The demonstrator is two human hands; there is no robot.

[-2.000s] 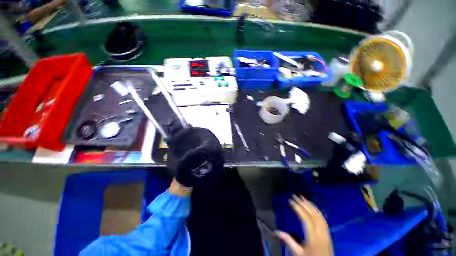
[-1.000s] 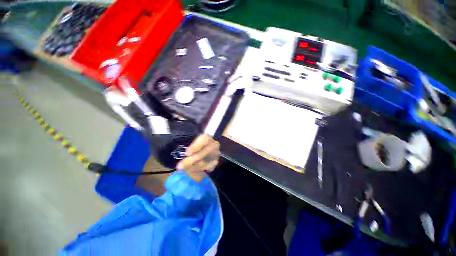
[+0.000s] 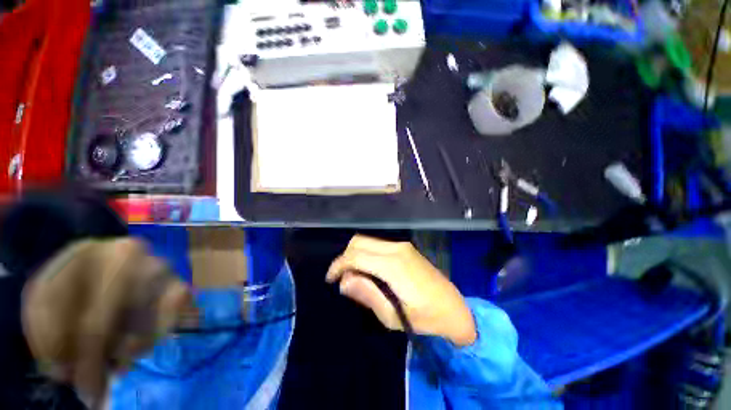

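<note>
My left hand [image 3: 104, 308], strongly blurred at the lower left, is closed on the black headset [image 3: 60, 220]. A dark round cup shows above the fingers; the rest is blurred or cut off by the left edge. A thin black cord [image 3: 232, 327] runs right from this hand across the lap. My right hand [image 3: 405, 284] is in front of my lap, below the bench edge. The black cord passes between its thumb and fingers and over the hand towards the wrist. The fingertips are curled together on it.
Bench: red bin [image 3: 40, 88], parts tray [image 3: 183, 152], white tester [image 3: 345, 60], paper sheet [image 3: 325, 140], white cup [image 3: 525, 120] with dark bits, thin silvery stick [image 3: 419, 164], blue-handled side cutters [image 3: 503, 204]. Blue crate [image 3: 609, 320] at lower right.
The view has swung back right and closer to the bench. The headset is lower left, its light tubes no longer visible. My right hand has come into view on the cord.
</note>
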